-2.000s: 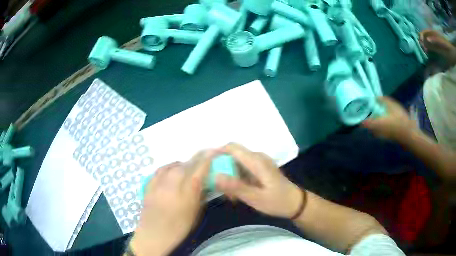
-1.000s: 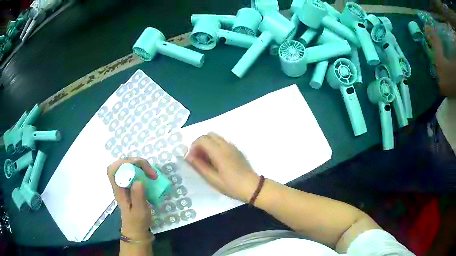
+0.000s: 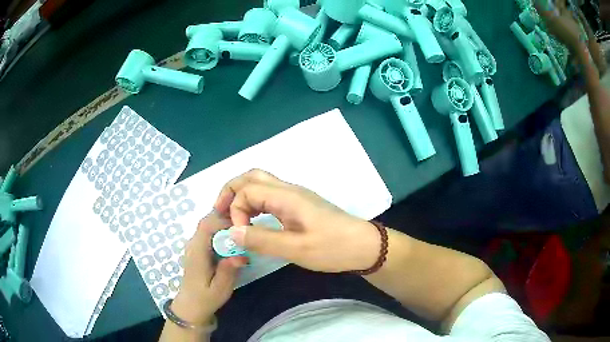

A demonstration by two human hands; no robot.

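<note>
My left hand (image 3: 204,267) holds a teal handheld fan upright, its round handle end (image 3: 226,243) facing up; most of the fan is hidden by my hands. My right hand (image 3: 287,217) is over it, with thumb and fingertips at the round end, where a pale disc shows. Whether the disc is still between my fingers cannot be told. The working label sheet (image 3: 348,160) lies under my hands, with rows of grey discs at its left part and bare white at right. The stack of label sheets (image 3: 73,247) lies at left, partly printed.
A heap of teal fans (image 3: 321,63) lies along the far side, with single fans (image 3: 411,123) at its right. A smaller heap of fans (image 3: 19,247) is at the left edge. Another person's arm (image 3: 582,60) and more fans (image 3: 538,57) are at the upper right.
My right hand has moved from the sheet's discs left onto the fan's end in my left hand. The view has shifted, so the sheets and fans sit further left in the picture.
</note>
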